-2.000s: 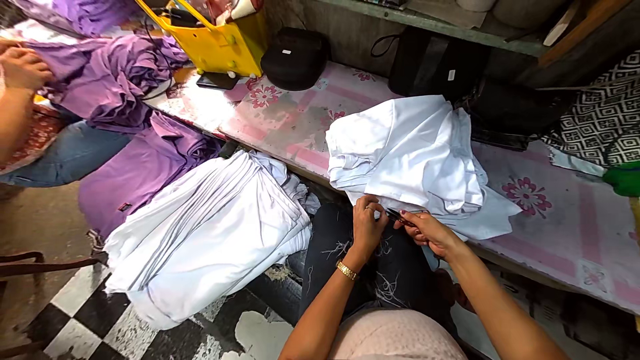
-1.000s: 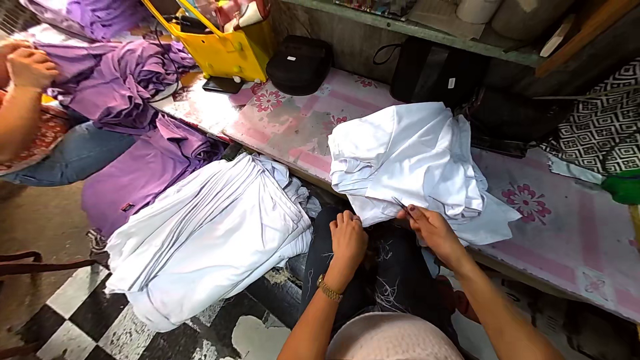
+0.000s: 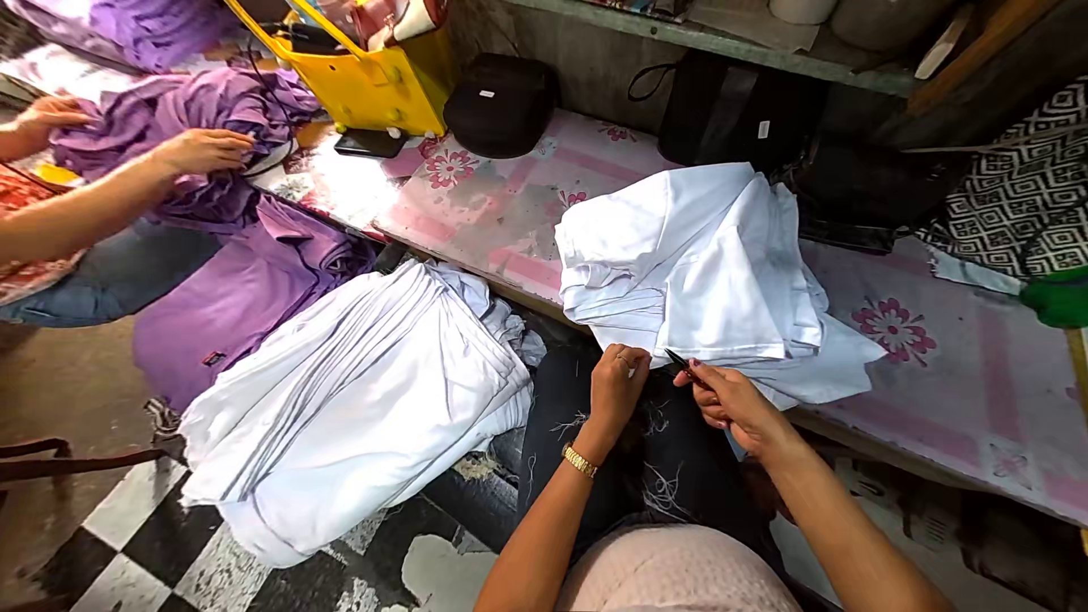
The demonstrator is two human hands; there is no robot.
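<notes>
A stack of folded white cloth garments [image 3: 705, 255] lies on the table, its front edge hanging toward my lap. My left hand [image 3: 619, 382] has its fingertips pinched together at the lower hem, beside the blade tips; whether it grips cloth or thread is too small to tell. In my right hand [image 3: 735, 404] is a small dark pair of thread snips [image 3: 677, 360], its tip pointing at the hem. Loose threads [image 3: 661, 491] lie on my dark trousers. To the left is a second, larger pile of white garments [image 3: 365, 391].
The pink flowered tabletop [image 3: 476, 204] carries a yellow basket [image 3: 382, 85], a phone [image 3: 371, 143], a black case [image 3: 501, 104] and a black bag [image 3: 739, 110]. On the left a person handles purple cloth [image 3: 212, 110]. A shelf edge [image 3: 722, 49] runs above the table.
My hands have come closer together at the hem than one second ago, when they were apart. The other person's hands have moved apart over the purple cloth.
</notes>
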